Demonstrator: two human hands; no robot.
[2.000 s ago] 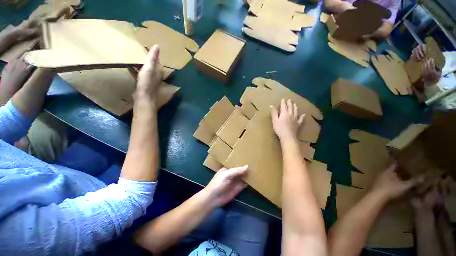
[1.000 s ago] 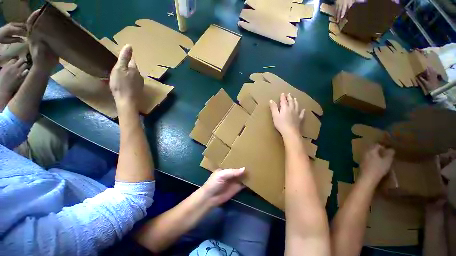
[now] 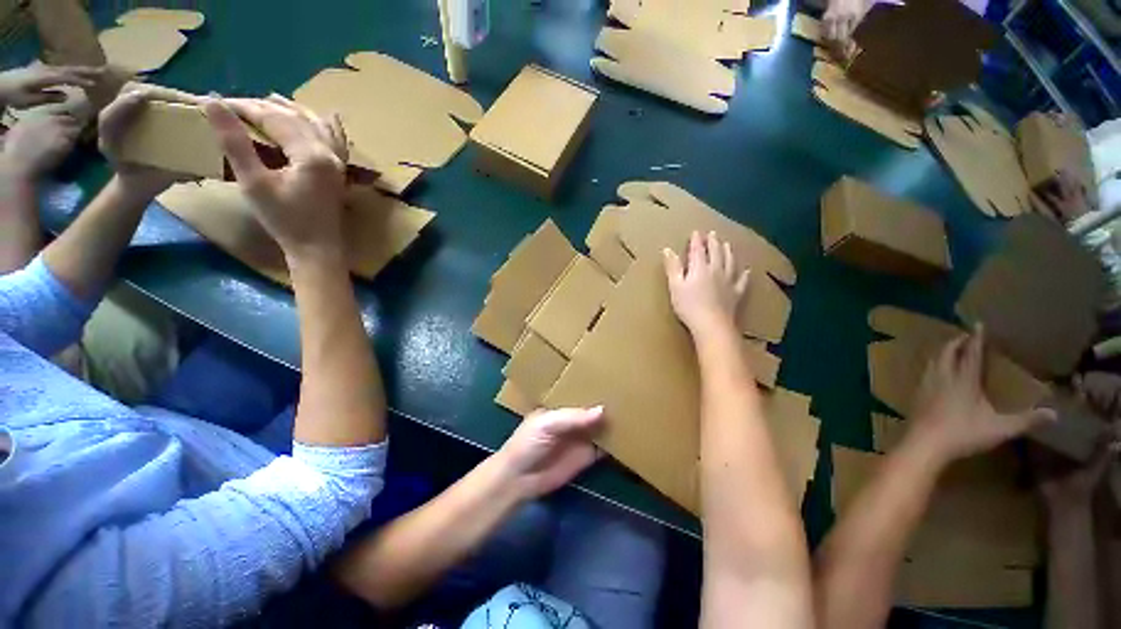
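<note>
Flat brown die-cut box blanks [image 3: 639, 381] lie overlapping on the table in front of me, edges offset, with tabs and short slits showing. My right hand [image 3: 707, 289] rests flat on the blanks, palm down, fingers spread. My left hand [image 3: 556, 449] is at their near left edge, palm turned toward the blanks. Its thumb tip touches or nearly touches the edge; it does not visibly grip them.
A closed box [image 3: 535, 129] stands beyond the blanks; another [image 3: 885, 230] stands to the right. A person in blue sleeves [image 3: 332, 485] handles a box at left. Another person's hand [image 3: 965, 399] works at right. A pale upright post [image 3: 452, 43] stands at the far side.
My hands and blanks have stayed almost still. At left, the neighbour's box has turned and come lower, with a hand now over it. At right, the neighbour's dark lid panel and hand have shifted.
</note>
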